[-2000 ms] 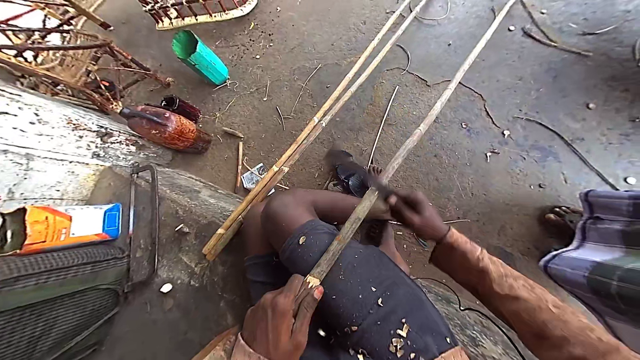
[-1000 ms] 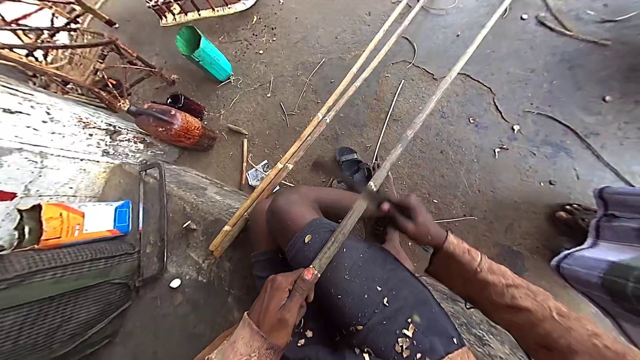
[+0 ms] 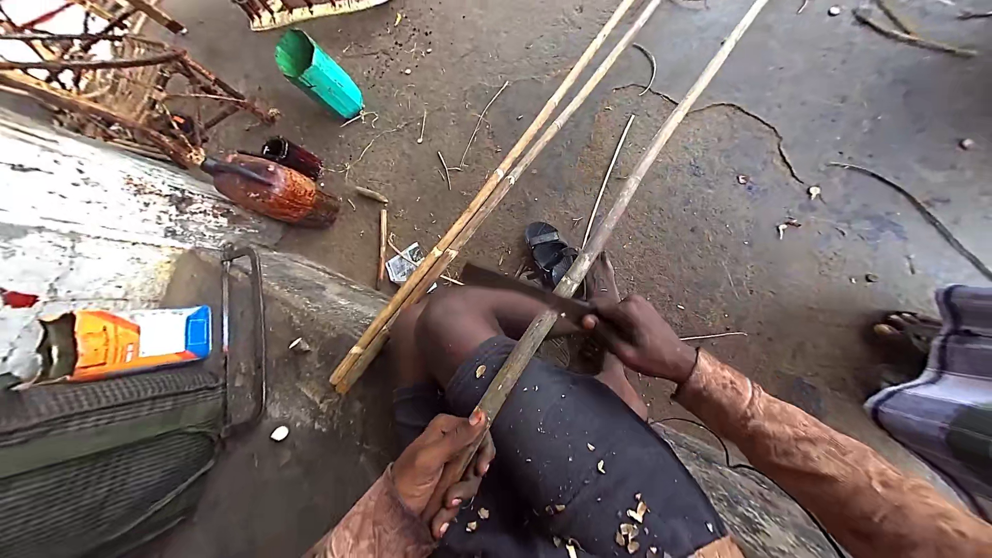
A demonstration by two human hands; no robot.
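My left hand (image 3: 446,469) is closed around the near end of a long wooden pole (image 3: 608,225), which runs over my thigh up to the top right. In my right hand (image 3: 639,337) is the handle of a knife with a broad dark blade (image 3: 515,288); the blade lies across the pole at knee level. Pale shavings (image 3: 632,535) are scattered on my dark shorts. Left of my knee, two more thin poles (image 3: 496,186) lie side by side, leaning past the ledge.
A green tube-like container (image 3: 319,75), a reddish-brown bottle (image 3: 271,188) and a tangle of sticks are at upper left. An orange and blue carton (image 3: 136,343) lies by a mesh-sided bag (image 3: 108,457). A black sandal (image 3: 549,248) is beyond my knee. Another person's foot (image 3: 907,333) shows at right.
The knife has moved along the pole between frames, and its blade now lies across it near my knee. My left hand still holds the pole's near end.
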